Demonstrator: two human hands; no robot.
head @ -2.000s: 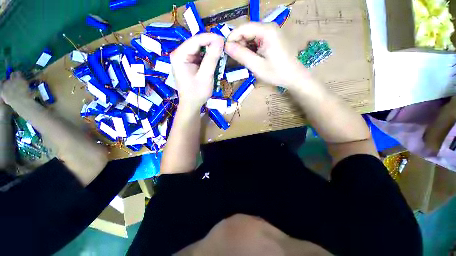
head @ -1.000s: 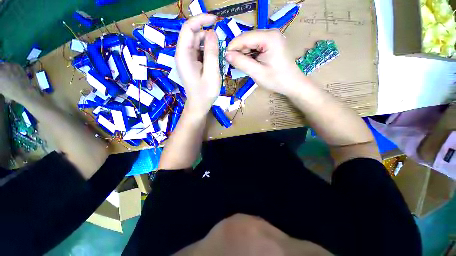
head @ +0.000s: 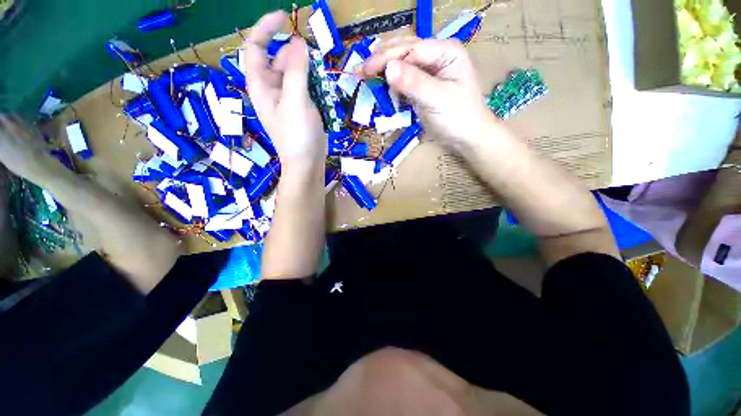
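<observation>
My left hand holds a narrow green circuit board panel upright along its fingers, above the heap of blue battery packs with white labels. My right hand is to its right and pinches thin red battery leads between thumb and fingers. The leads run from the panel's edge to my right fingertips. The lead plug is too small to tell. The fingers of my left hand are partly spread and blurred.
A spare green panel lies on the cardboard sheet at right. Beyond it stand a white sheet and a carton with yellow pieces. Another worker's arm reaches in at left; a pink sleeve shows at right. Open cartons are below the bench.
My hands have moved apart, uncovering the red leads between them. My left hand has shifted left with the panel, and its fingers have opened somewhat. The worker's arm at left has moved.
</observation>
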